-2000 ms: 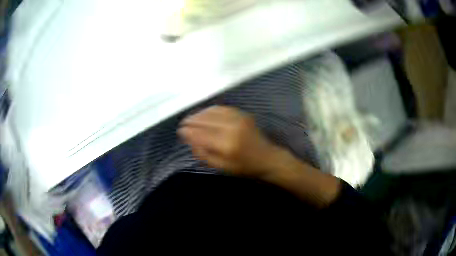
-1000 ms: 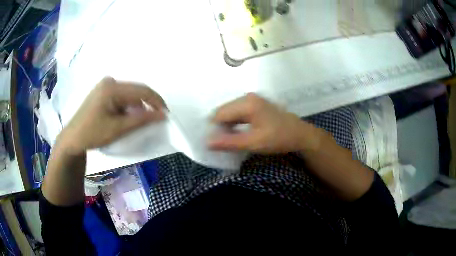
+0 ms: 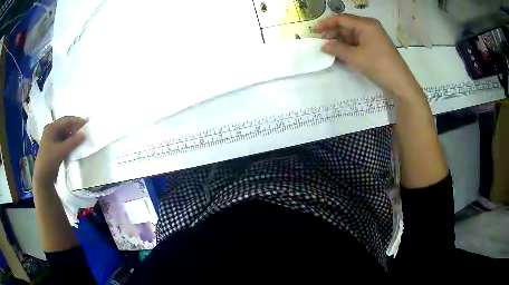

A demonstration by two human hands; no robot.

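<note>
A long white fabric strip lies stretched across the white table, its lower edge curved. Its upper edge is hard to see against the table. My left hand holds its left end at the table's left side. My right hand holds its right end between thumb and fingers, just below the shiny needle plate in the machine bed. The needle itself is not clearly seen.
A printed ruler runs along the table's front edge. A dark phone lies at the right. White layered pieces hang by the lap at right. A patterned pink-white item is below the table at left.
My hands have moved far apart, left hand to the left and right hand up to the right. The white piece, folded between them before, is now spread flat on the table.
</note>
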